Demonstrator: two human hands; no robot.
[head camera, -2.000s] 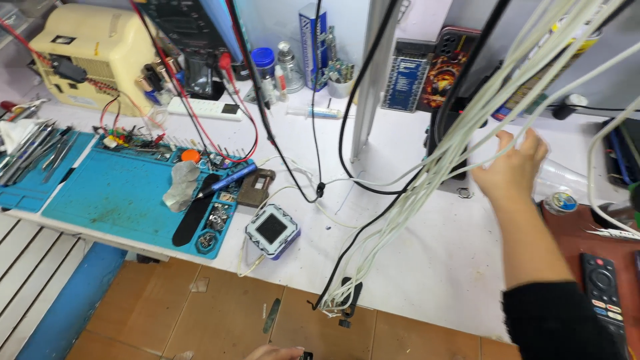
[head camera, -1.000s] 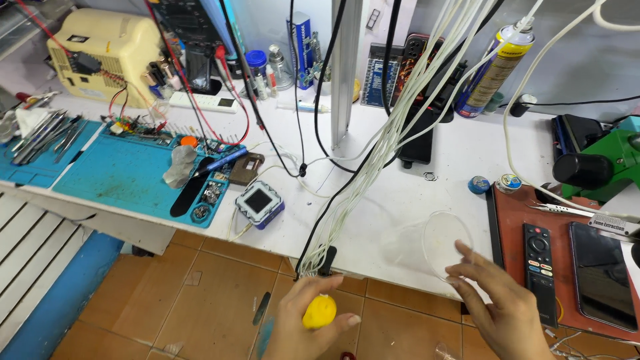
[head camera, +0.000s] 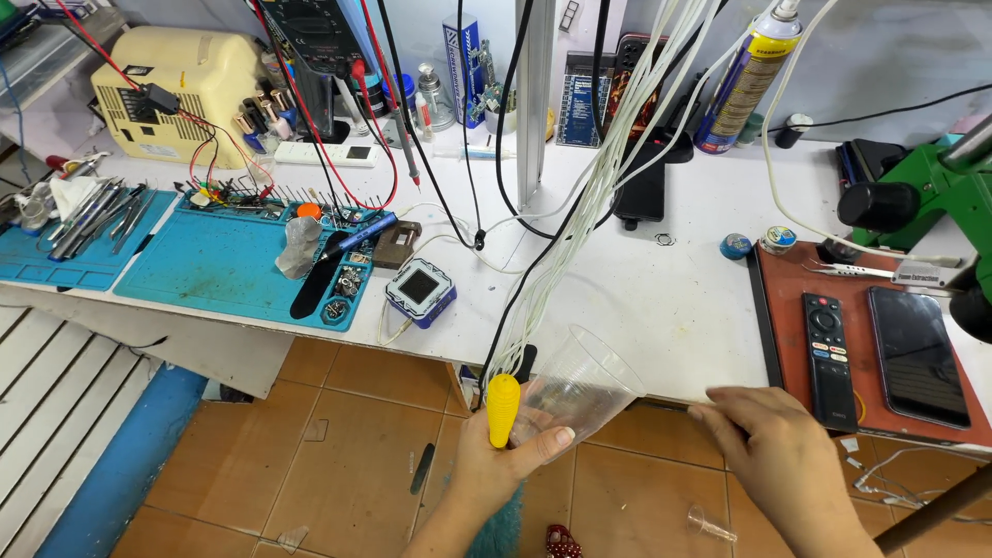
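My left hand (head camera: 504, 465) holds a clear plastic cup (head camera: 577, 384), tilted, and a yellow ribbed handle (head camera: 504, 411) whose other end is hidden by the hand. Both are over the front edge of the white bench (head camera: 674, 310), beside a hanging bundle of white cables (head camera: 573, 225). To the right, my right hand (head camera: 775, 457) is raised near the same edge with its fingers bent; it touches nothing that shows. Left of the cables lies a small white and blue device with a dark square screen (head camera: 419, 290).
A blue work mat (head camera: 209, 263) with tweezers and small parts covers the left of the bench. On a red-brown board (head camera: 852, 349) at the right lie a remote control (head camera: 828, 360) and a smartphone (head camera: 918, 353). A spray can (head camera: 748, 81) and a metal post (head camera: 535, 108) stand behind.
The clear cup, by my right hand one second ago, is now in my left hand with the yellow handle. Two seconds ago my right hand was at the back of the bench.
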